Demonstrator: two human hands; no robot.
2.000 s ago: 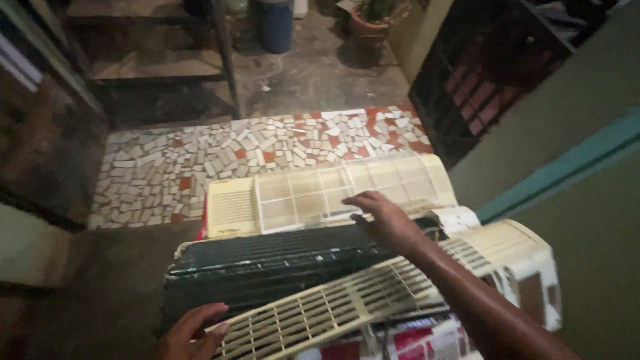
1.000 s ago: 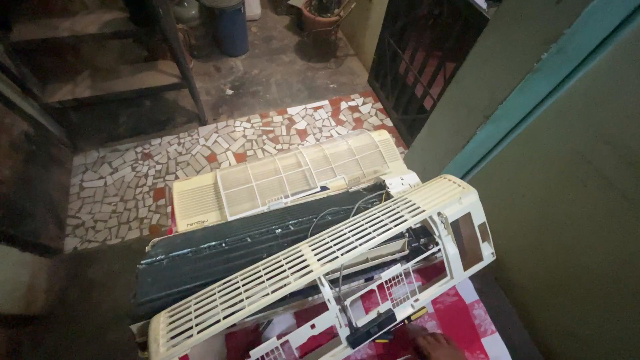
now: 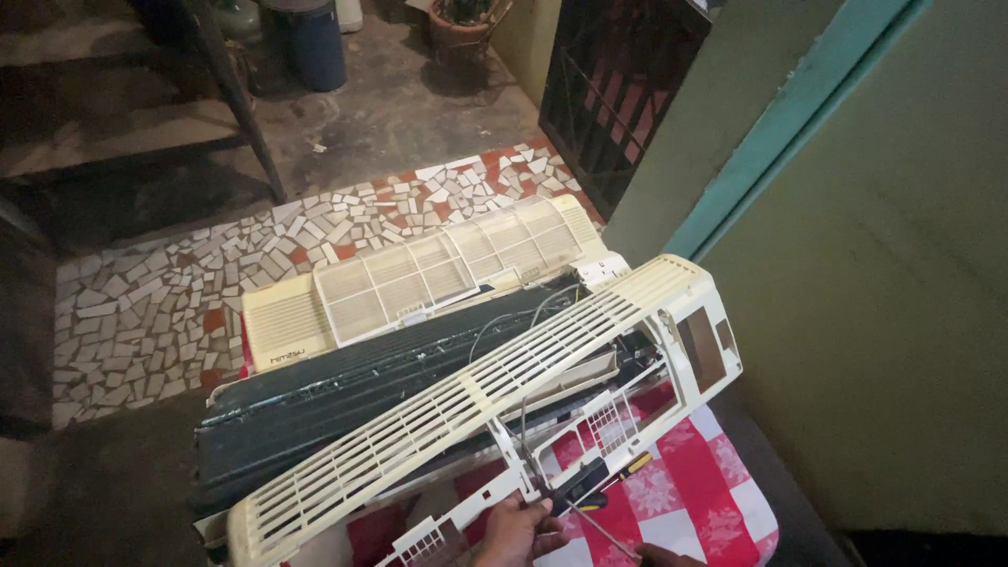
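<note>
A cream plastic air conditioner front frame [image 3: 472,382] with a slatted grille lies slantwise over the dark finned indoor unit [image 3: 315,413]. My left hand [image 3: 516,531] pinches the frame's lower edge near its middle, beside a black part [image 3: 584,479]. At the bottom edge, mostly cut off, my right hand [image 3: 668,556] holds a thin rod or shaft [image 3: 602,531], whose far end reaches toward that black part. The rod's handle, if any, is hidden. A yellow-and-black tool handle [image 3: 635,465] lies on the cloth by the frame. Thin grey cables [image 3: 504,316] run across the unit.
Behind the unit lies a cream cover [image 3: 291,319] with mesh filters [image 3: 394,287]. Everything rests on a red-and-white checked cloth [image 3: 665,516]. A green wall [image 3: 866,331] stands close on the right. Beyond are a metal gate [image 3: 614,94], steps [image 3: 118,118], a blue bin [image 3: 315,47] and a potted plant [image 3: 459,31].
Two seconds ago my right arm reached over the frame to the mesh filter and my left hand was at the grille's left end. Both hands are now at the frame's lower edge.
</note>
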